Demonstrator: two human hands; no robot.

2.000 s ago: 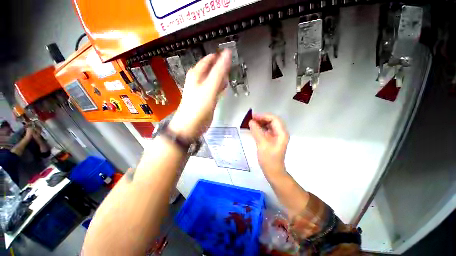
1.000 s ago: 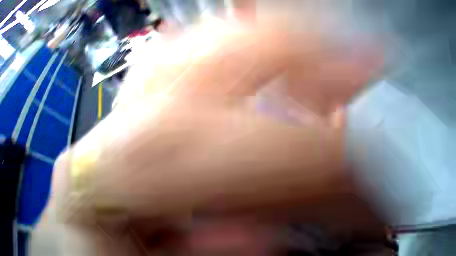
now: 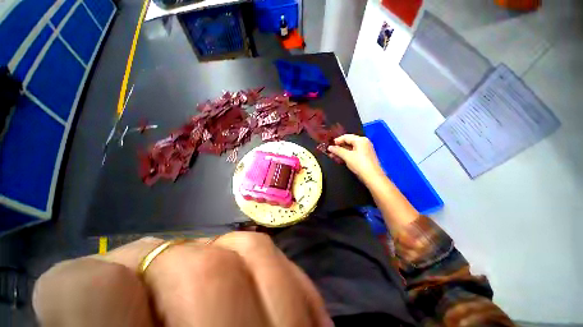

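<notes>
A loose pile of dark red leather pieces [image 3: 220, 128] lies across the black table. My right hand [image 3: 358, 155] is at the pile's right end, thumb and fingertips pinched on a small dark red piece among the others. A bright pink roller box [image 3: 261, 174] with a dark brown-red window sits on a round cream stand [image 3: 310, 191] with dark specks, in front of the pile. My left hand [image 3: 198, 281] is large, blurred and close to the camera at the bottom, with a gold ring on a bent finger; its fingertips and palm are hidden.
A dark blue cloth [image 3: 302, 78] lies at the table's far right. A blue bin [image 3: 409, 172] stands beside the table's right edge. A white machine panel with a paper sheet [image 3: 498, 121] is at right. Thin metal tools [image 3: 125, 131] lie at far left.
The view has turned from the clips and orange machine down to the table. My right hand has moved from below the clips to the pile. My left hand has come close to the camera.
</notes>
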